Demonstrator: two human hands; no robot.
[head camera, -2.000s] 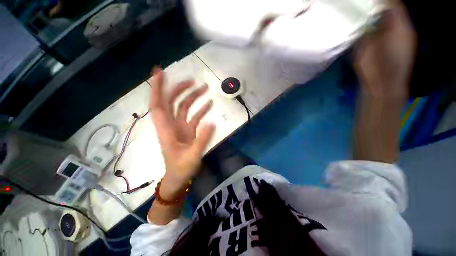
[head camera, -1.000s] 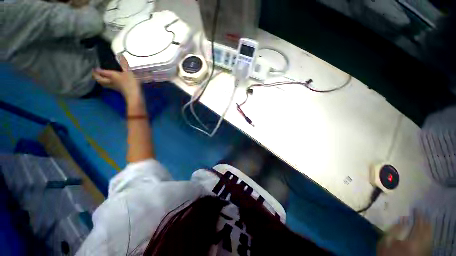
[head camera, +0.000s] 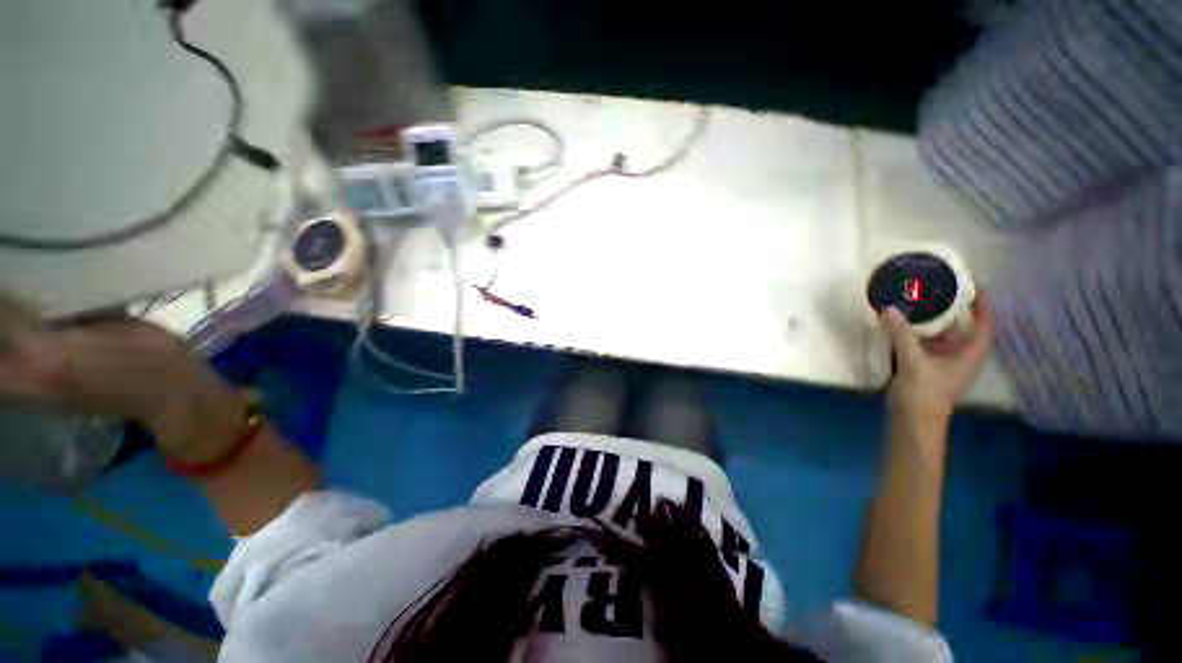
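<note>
A white octagonal panel (head camera: 117, 130) with a dark curved wire looms large and blurred at the upper left, tilted above the bench and cut off by the frame edge. My left hand (head camera: 97, 369) is blurred at its lower edge and holds it; the fingertips are hidden or cut off. My right hand (head camera: 936, 360) grips the cream display controller (head camera: 914, 288) on the bench at right, thumb on its black face, which shows a red digit. A thin test lead (head camera: 557, 194) lies on the bench with its dark plug (head camera: 506, 303) near the front edge.
A second display unit (head camera: 322, 246) sits beside the power strip (head camera: 376, 191) and power meter (head camera: 429, 149). White cables hang over the bench's front edge. Striped panel stacks (head camera: 1089, 285) stand at right. A grey box (head camera: 370, 71) stands behind the strip. Part of another person (head camera: 123, 615) shows lower left.
My view has turned left-to-right across the bench. My left hand has taken hold of a panel and raised it. My right hand has come to the display controller and closed around it.
</note>
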